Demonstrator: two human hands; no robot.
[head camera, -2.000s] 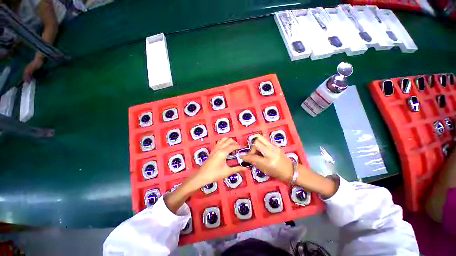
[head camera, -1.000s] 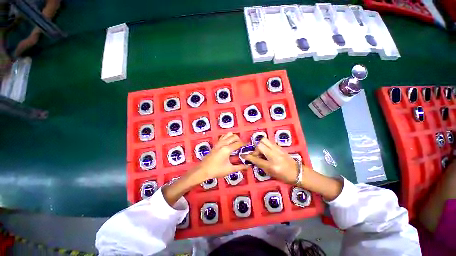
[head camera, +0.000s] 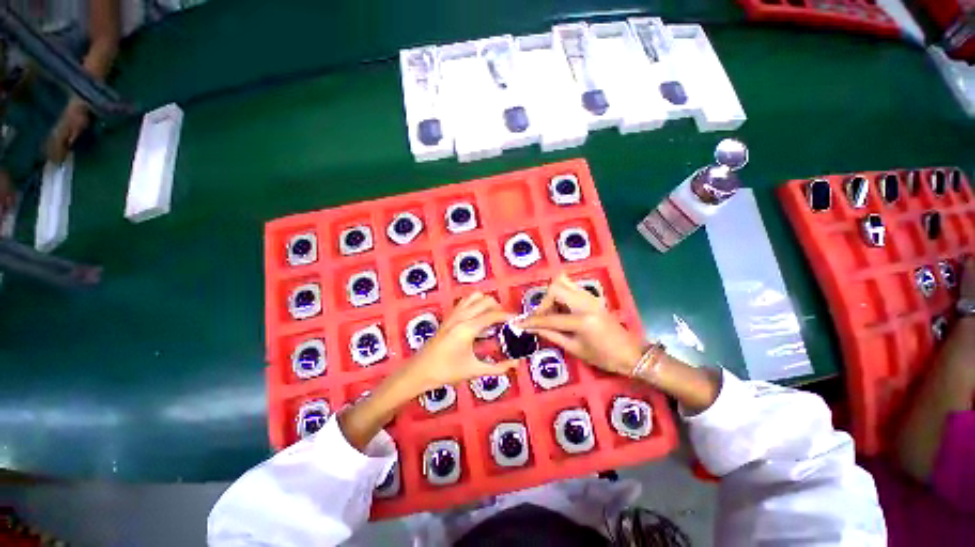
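My left hand (head camera: 464, 340) holds a watch body (head camera: 520, 342) by its left side, above the red parts tray (head camera: 272, 321). The watch's dark, glossy face is up. My right hand (head camera: 583, 326) pinches a tiny whitish piece (head camera: 517, 325) at the watch's upper edge; cloth or film, I cannot tell. Silvery-white watch bodies with dark round centres (head camera: 416, 279) sit in most tray pockets. One top-row pocket (head camera: 505, 203) holds none. My hands and forearms hide some pockets.
A bottle with a metallic top (head camera: 693, 197) stands right of the tray, beside a pale strip (head camera: 757, 283) and a small clear scrap (head camera: 684, 331). White packing boxes (head camera: 556, 80) and an empty box (head camera: 154, 162) lie beyond. Another red tray (head camera: 845, 310) is at right, near another person's arm.
The watch in my left hand now shows its dark face, and my right fingers have moved to its upper edge with the whitish piece. The white boxes beyond the tray have shifted left.
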